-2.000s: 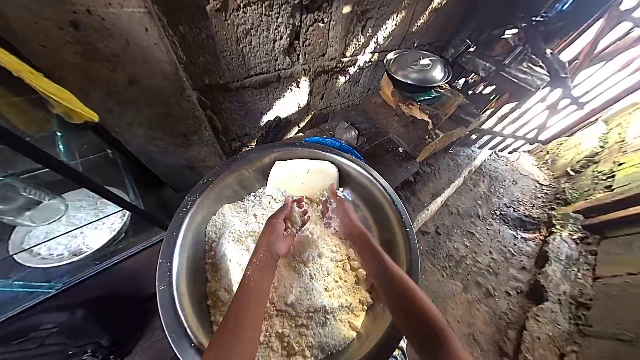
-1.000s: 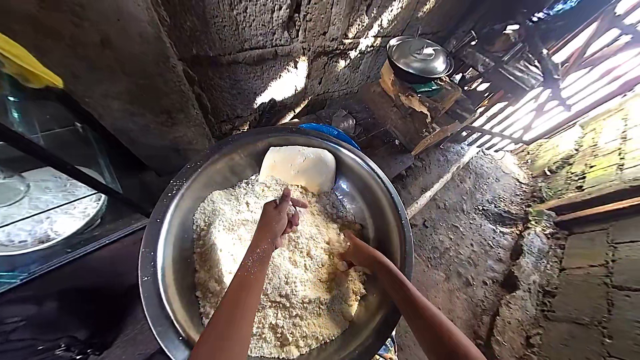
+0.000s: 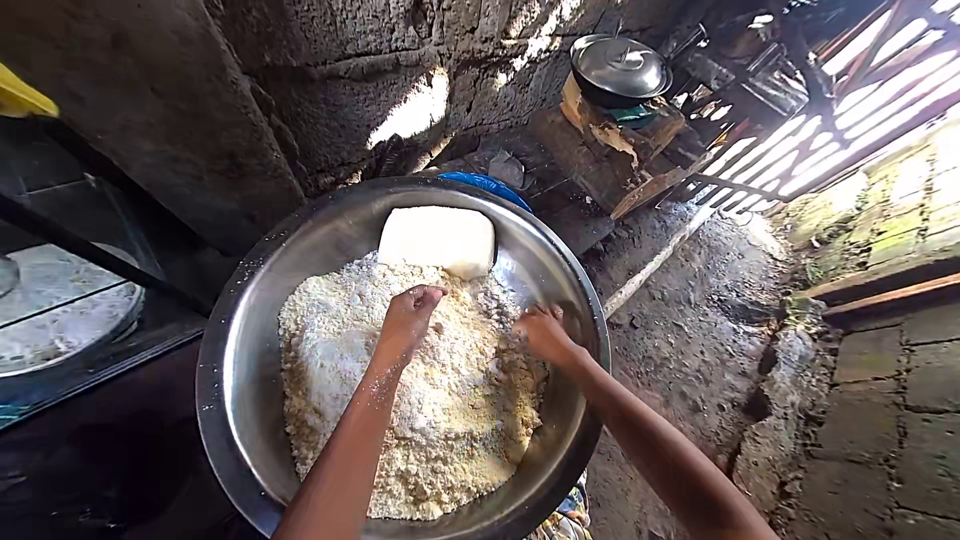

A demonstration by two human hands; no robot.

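Note:
A large steel basin (image 3: 251, 450) holds a heap of crumbly, pale yellow and white floury mixture (image 3: 450, 420). Against the far inner wall of the basin rests a smooth whitish block (image 3: 436, 238). My left hand (image 3: 414, 311) is over the middle of the heap, just below the block, fingers curled; whether it pinches some of the mixture I cannot tell. At the right edge of the heap, near the basin's inner wall, my right hand (image 3: 546, 334) has its fingers bent down by the mixture, and what it holds is unclear.
A lidded pot (image 3: 621, 67) stands on a wooden stand beyond the basin. A glass case with a white-dusted round tray (image 3: 67, 307) is at the left. Blue plastic (image 3: 487, 187) shows behind the basin rim. A pole (image 3: 660, 262) lies on the dirt floor.
Two seconds ago both hands were close together just below the block. My right hand has moved to the right side of the heap, while my left hand stays near the middle.

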